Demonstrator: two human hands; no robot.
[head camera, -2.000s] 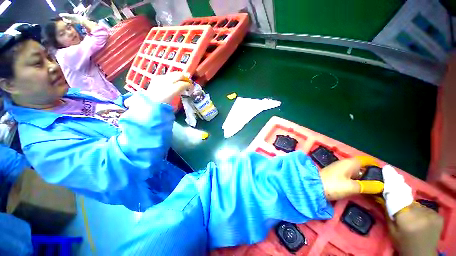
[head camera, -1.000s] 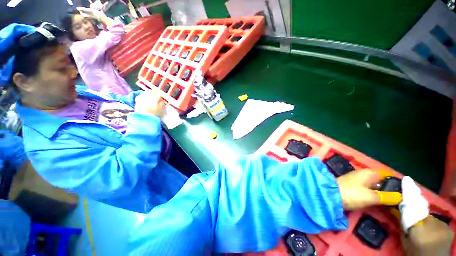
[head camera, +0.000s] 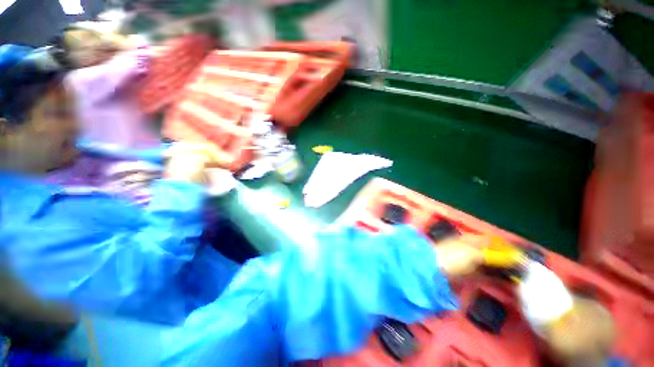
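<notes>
The pink foam tray lies in front of me at the lower right, with black units in its pockets, such as one below my left hand. My left hand, with yellow finger cots, holds a black unit over the tray; the frame is blurred and the unit is mostly hidden by fingers. My right hand holds a white wiping cloth over its fingertips, against the unit's right side.
A white spare wipe and a yellow finger cot lie on the green bench. A bottle stands near a tilted foam tray. A person in blue sits at left, another in pink behind. Pink foam rises at right.
The view has shifted and blurred, so my hands and the tray sit further left in the picture. Both hands still work at the unit. The neighbour's hand has shifted slightly left.
</notes>
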